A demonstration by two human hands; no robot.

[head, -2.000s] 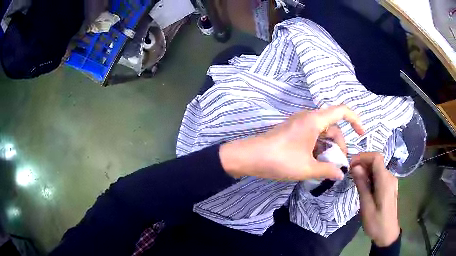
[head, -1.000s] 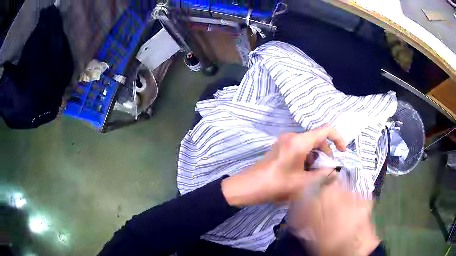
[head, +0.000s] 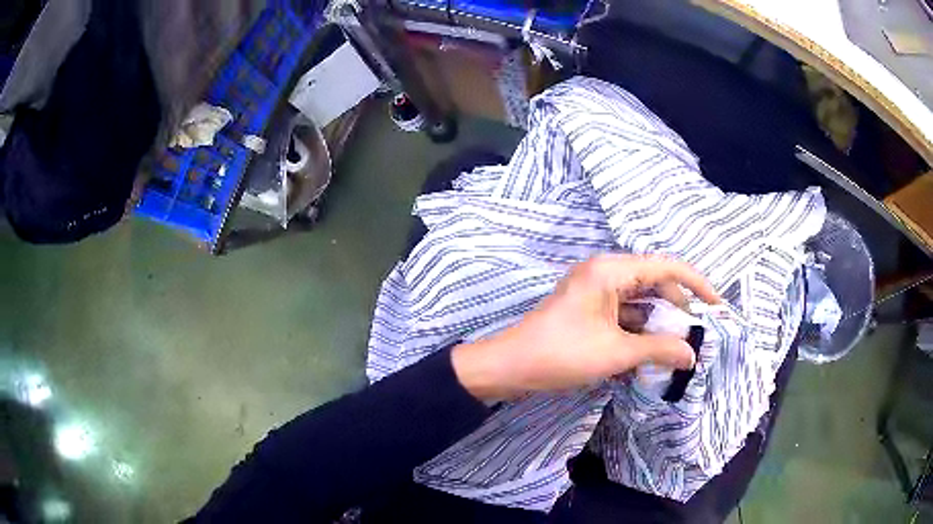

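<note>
A white garment with dark blue-grey stripes point(head: 512, 256) lies heaped over my dark-clothed lap. My left hand point(head: 583, 333) is closed on a part of it, with thumb and fingers pinching the cloth. A small plain white patch point(head: 667, 319) shows between the fingers. A short black strip point(head: 683, 365) hangs at the thumb tip, roughly upright, against the striped cloth. My right hand is out of the picture. No needle or thread can be made out.
A clear bin point(head: 841, 297) with white scraps stands at the right, beside the garment. A pale-topped table with a wooden edge point(head: 818, 56) curves across the upper right. A blue crate point(head: 189, 200) and hanging dark cloth point(head: 77, 154) are at the upper left, over a green floor point(head: 235, 338).
My right hand, blurred over the cloth a second ago, has left the picture. My left hand still pinches the garment. The black strip now shows in full.
</note>
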